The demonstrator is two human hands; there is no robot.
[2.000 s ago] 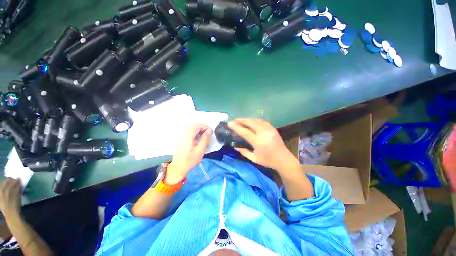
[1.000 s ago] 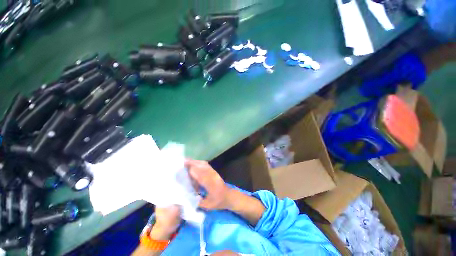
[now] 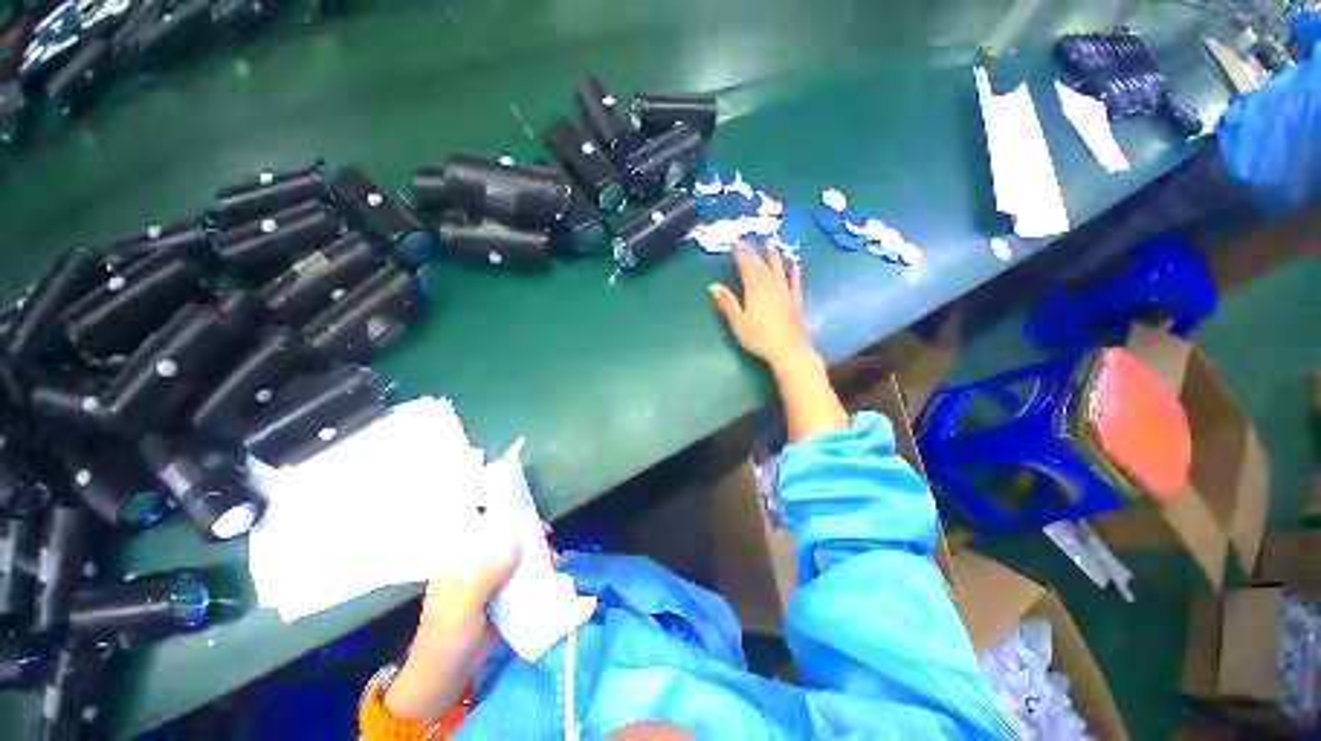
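Observation:
White wrapping sheets (image 3: 355, 514) lie flat in a stack at the table's front edge. My left hand (image 3: 467, 601), with an orange band at the wrist, holds a white wrapped unit (image 3: 533, 579) at the stack's right edge; no black shows on it. My right hand (image 3: 765, 307) is stretched over the table with fingers spread, its fingertips at the near edge of the pile of round white and blue discs (image 3: 739, 229). Whether a fingertip touches a disc cannot be told. Black cylindrical units (image 3: 174, 362) lie heaped left of and behind the sheets.
More discs (image 3: 869, 239) and long white strips (image 3: 1021, 152) lie to the right. Dark items (image 3: 1116, 73) and a person's blue sleeve (image 3: 1275, 138) are at the far right. Open cartons (image 3: 1050, 623) with white packets and a blue stool with an orange-red top (image 3: 1137, 423) stand on the floor.
The black unit held two seconds ago is now hidden in white wrapping in my left hand. My right hand has let go of the bundle and moved out to the discs. The view has shifted right.

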